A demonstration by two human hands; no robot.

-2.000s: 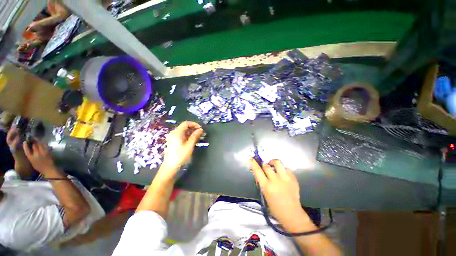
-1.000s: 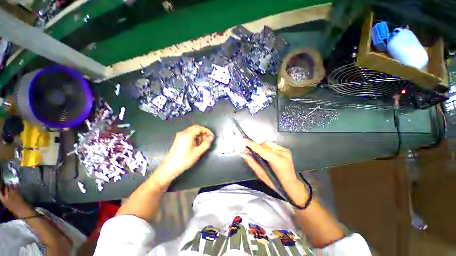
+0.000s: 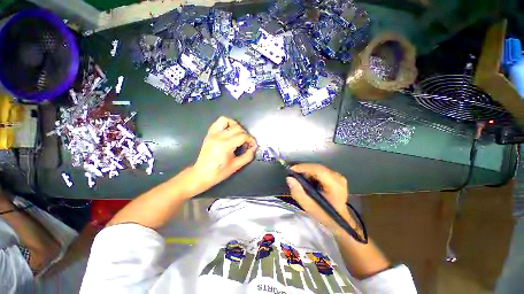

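My right hand point(image 3: 322, 186) is shut on a soldering iron point(image 3: 323, 202) with a black handle and cord; its thin metal tip points up and left. A small silvery piece point(image 3: 266, 154) lies at the tip, beside my left fingertips. My left hand point(image 3: 225, 150) has its thumb and forefinger pinched together by this piece; whether it grips it is too small to tell. A large heap of grey and silver boards point(image 3: 232, 54) lies beyond my hands. A loose pile of narrow white pieces with reddish bits point(image 3: 106, 138) lies to the left.
A tape roll point(image 3: 409, 64), a round wire grille point(image 3: 459, 96) and a carton with blue items point(image 3: 495, 63) stand at right. Silvery specks point(image 3: 373, 127) lie on a flat sheet. A purple-rimmed fan-like drum point(image 3: 39, 54) stands at far left; a person's arm point(image 3: 29, 227) is below.
The view has shifted and come closer to the bench. The iron's tip, earlier apart from my left hand, is now at the small piece by my left fingertips.
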